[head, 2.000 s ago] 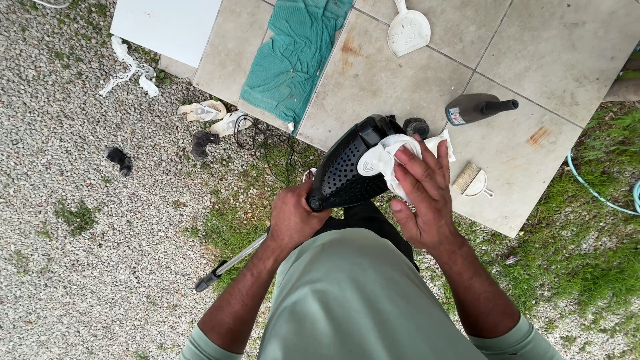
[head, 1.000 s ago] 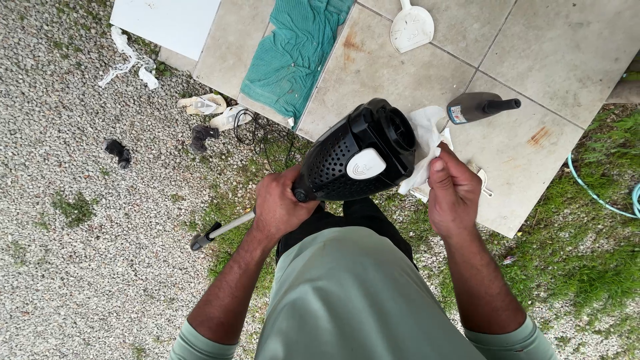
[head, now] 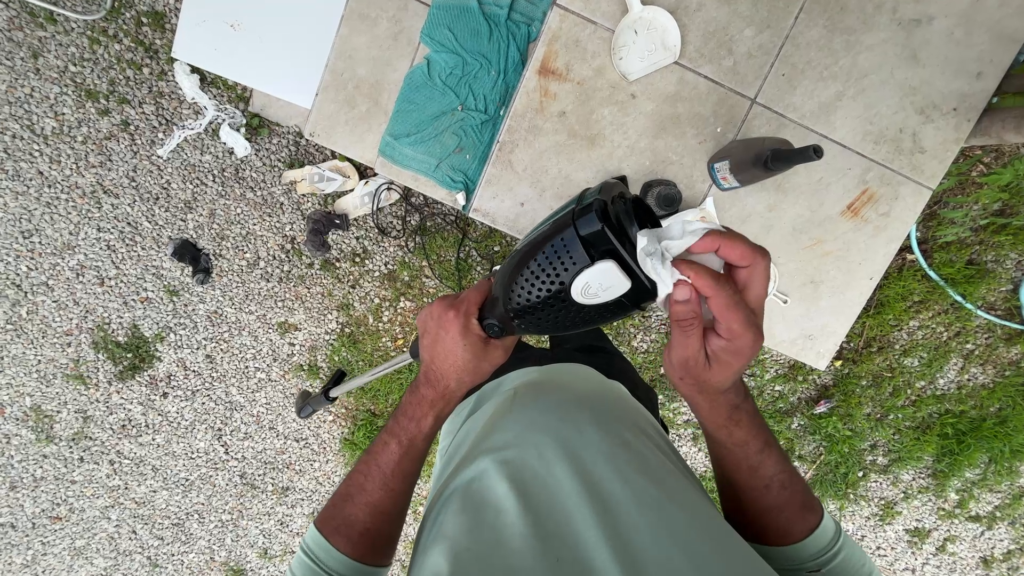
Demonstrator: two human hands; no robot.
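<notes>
My left hand (head: 458, 340) grips the rear end of a black stick vacuum cleaner's motor body (head: 544, 280), which has a perforated side and a white oval button. A metal tube (head: 372, 376) with a black end runs down-left from behind that hand. In my right hand (head: 716, 312) a crumpled white wipe or cloth (head: 668, 248) is pinched between thumb and fingers, held against the open round end of the body. Just beyond that end, a dark round ribbed part (head: 662, 196) stands on the tiles. A dark translucent nozzle-shaped part (head: 756, 162), bearing a label, lies to its right.
On the tiled paving (head: 616, 136) lie a teal cloth (head: 464, 96) and a white dustpan (head: 646, 44). A white panel (head: 256, 44), flip-flops (head: 324, 178), a black cable (head: 416, 224) and dark sock-like items (head: 190, 260) are at left. A light-blue hose (head: 956, 292) curves over grass at right.
My right hand has moved the white wipe from beside the vacuum body to its open end. Two seconds ago the wipe covered the white button. My left hand keeps its hold.
</notes>
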